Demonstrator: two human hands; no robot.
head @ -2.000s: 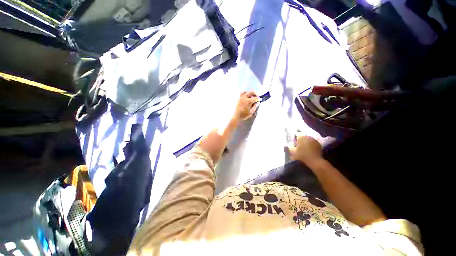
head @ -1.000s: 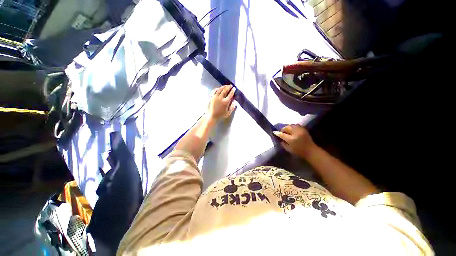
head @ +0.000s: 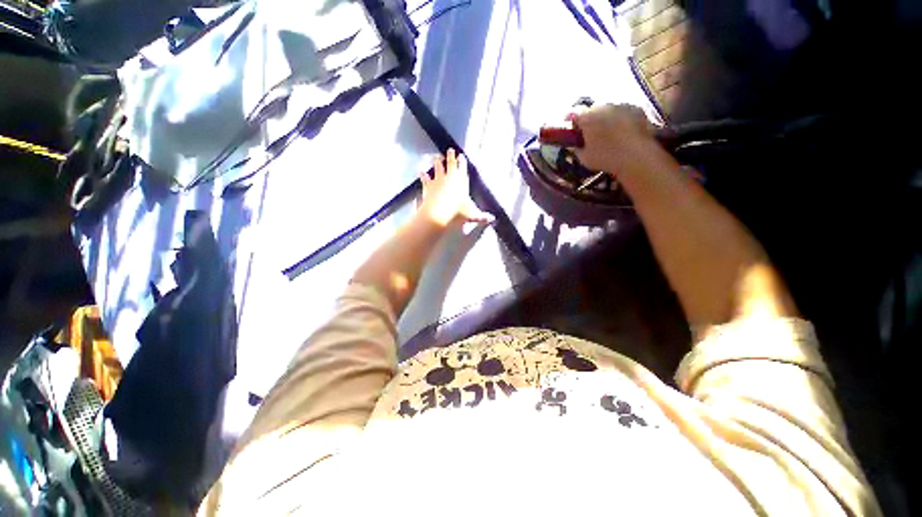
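A pale garment panel [head: 334, 197] lies on the table in front of me, very bright in the sunlight. A long dark band [head: 502, 216] runs slantwise along its right side. A narrow dark strip [head: 354, 233] lies across the panel to the left. My left hand [head: 447, 192] rests with its fingers spread near where the strip and band come close; its fingertips are beside the band. My right hand [head: 615, 137] is closed around the red-brown handle of the iron [head: 562, 179], which sits at the right edge. The iron's rear is partly hidden by my hand and forearm.
A panel pile [head: 233, 96] with ragged dark edges lies at the far left. Dark cloth [head: 174, 353] hangs over the left side, near a perforated basket [head: 86, 424] with orange cloth. Brick [head: 662, 50] shows beyond the iron, and a dark hose [head: 738, 129] runs right.
My right hand has left the dark band's near end and taken hold of the iron's handle. My left hand has opened on the panel. The band was laid down along the panel between the earlier frames.
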